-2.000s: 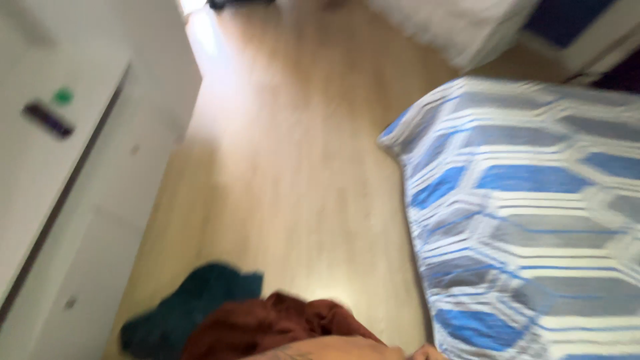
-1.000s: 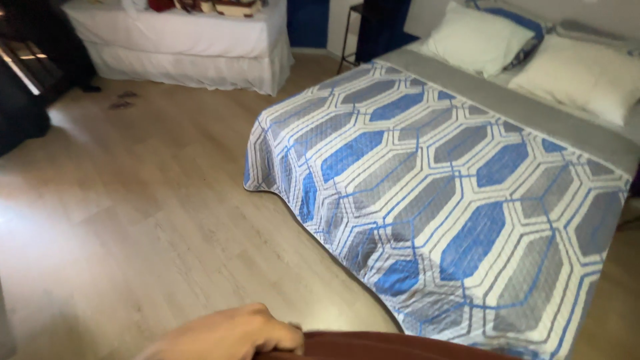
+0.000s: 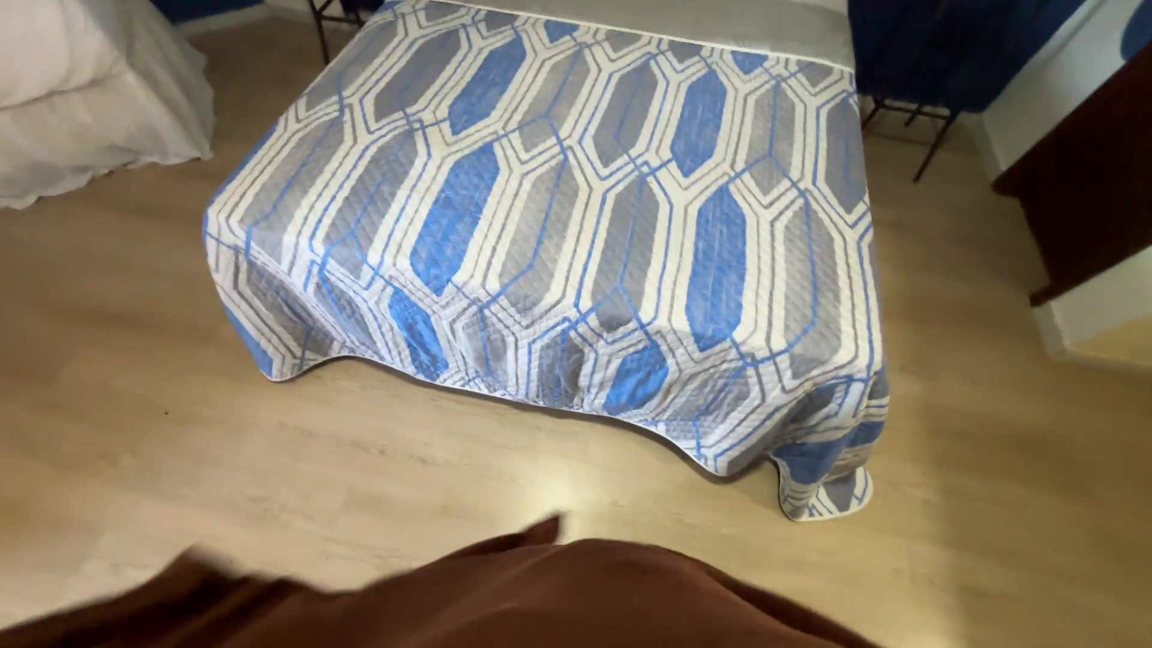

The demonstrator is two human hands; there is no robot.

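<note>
A dark brown cloth (image 3: 576, 594) spreads across the bottom edge of the head view, slightly blurred, with a raised corner near the middle. Neither my left hand nor my right hand shows; whether they hold the cloth cannot be seen. Beyond the cloth stands a bed covered by a quilted bedspread (image 3: 540, 234) in blue, grey and white elongated hexagons. Its wavy hem hangs over the foot of the bed, just above the floor.
Light wood-look floor (image 3: 225, 468) surrounds the bed's foot. A white-skirted bed or couch (image 3: 108, 108) stands at upper left. Thin dark metal legs (image 3: 936, 144) show at upper right, near a dark brown wooden piece (image 3: 1089, 189) by the wall.
The view has swung right to face the foot of the bed. A hand seen at the bottom one second ago is out of view, and more of the brown cloth shows.
</note>
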